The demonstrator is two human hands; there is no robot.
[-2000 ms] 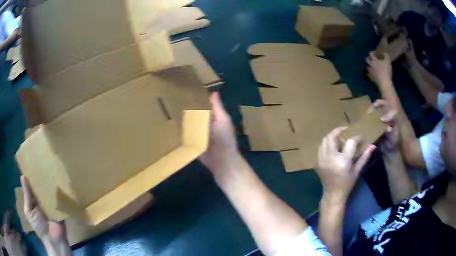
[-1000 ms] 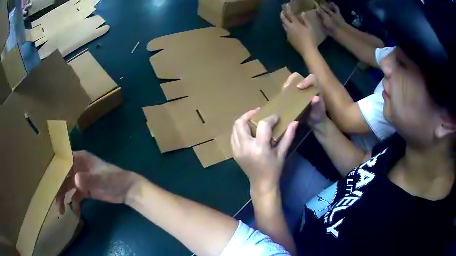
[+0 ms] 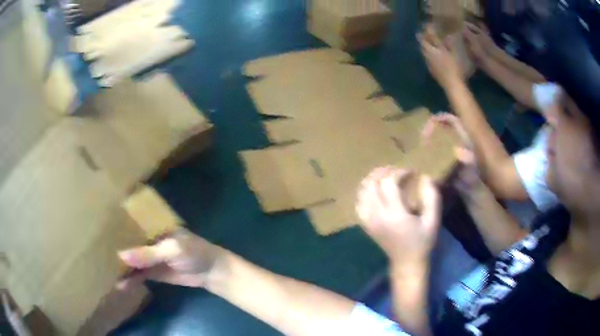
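Observation:
A part-folded box fills the left side, blurred and cut off by the left edge. Its side panel sticks out to the right and a small corner flap stands by my right hand. My right hand grips the box's near right part, thumb on top, fingers partly hidden. A blurred sliver at the lower left edge may be my left hand; its hold cannot be made out.
A flat box blank lies mid-table on the dark green tabletop. Closed boxes stand at the back and behind my box. More cut blanks lie back left. A person's hands hold a small box at right; another person works beyond.
The part-folded box has swung left and lower from two seconds ago. My right hand has changed its hold from the box's right side to its near edge. The view has shifted and blurred.

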